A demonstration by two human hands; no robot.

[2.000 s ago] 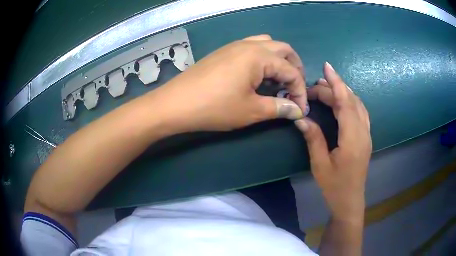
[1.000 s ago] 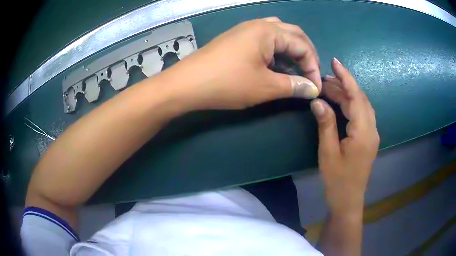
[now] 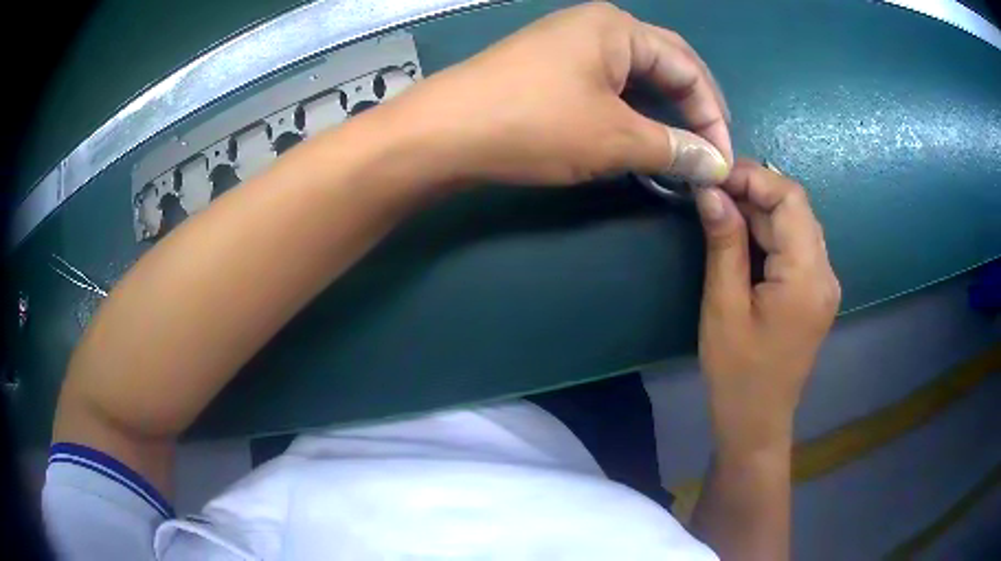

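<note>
A small round part (image 3: 662, 187) shows only as a thin, pale curved rim under my left thumb; its rest is hidden by fingers. My left hand (image 3: 593, 104), with tan tape on the thumb, reaches across from the left and pinches it. My right hand (image 3: 774, 258) comes up from below. Its thumb and forefinger are closed together against the left thumb tip, at the part's right edge. A silver-grey jig (image 3: 269, 104) with scalloped openings lies beyond my left forearm, its lower edge partly covered by the arm.
Tweezers (image 3: 79, 274) lie at the far left beside my left forearm. A small shiny bit (image 3: 22, 310) is at the left rim. A metal strip (image 3: 236, 71) runs behind the jig on the dark-green surface (image 3: 494, 318). Yellow floor lines (image 3: 867, 438) show at lower right.
Both hands have shifted slightly right, the left also upward. My right thumb and forefinger, apart before, have closed together at the left fingertips. The left forearm now covers more of the jig.
</note>
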